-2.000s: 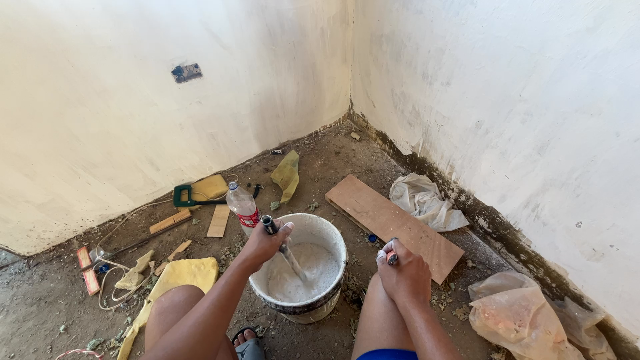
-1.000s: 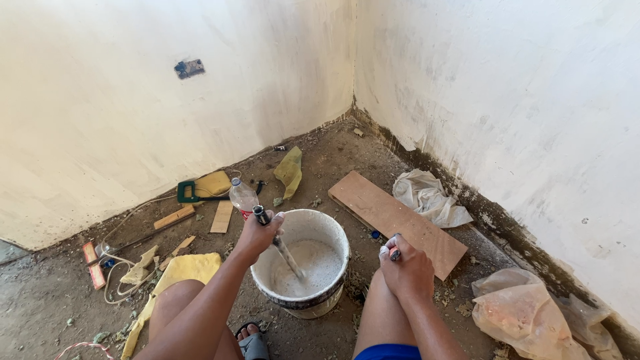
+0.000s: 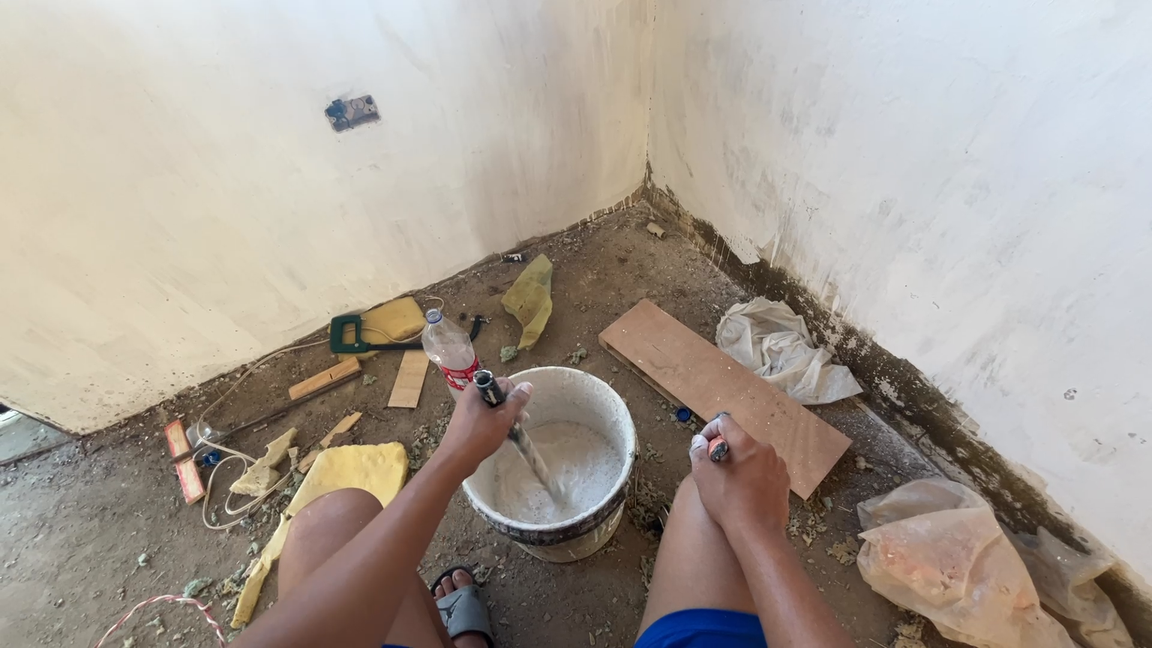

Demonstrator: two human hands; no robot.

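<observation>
My left hand [image 3: 486, 423] is closed around the black grip of a long stirring tool [image 3: 537, 462], whose pale-coated shaft slants down into a white plastic bucket [image 3: 615, 405]. Its lower end is hidden in the whitish, wet-looking mixture [image 3: 576, 459]. Over my knee, right of the bucket, my right hand [image 3: 740, 468] grips a small tool handle [image 3: 718, 449] with an orange-red end; the rest of that tool is hidden. White residue marks the fingers of both hands. A plastic bottle [image 3: 450, 346] with a red label stands just behind the bucket.
A wooden board [image 3: 720, 387] lies right of the bucket, beside crumpled plastic [image 3: 783, 346]. A plastic bag [image 3: 954, 558] sits at lower right. Yellow foam [image 3: 360, 477], a green-framed hacksaw [image 3: 346, 334], wood scraps [image 3: 409, 379] and cord [image 3: 211, 504] lie on the left. Two walls meet behind.
My left hand has shifted the stirring tool about inside the bucket, its lower end now further right in the mixture. My right hand stays over the knee, still holding the small handle.
</observation>
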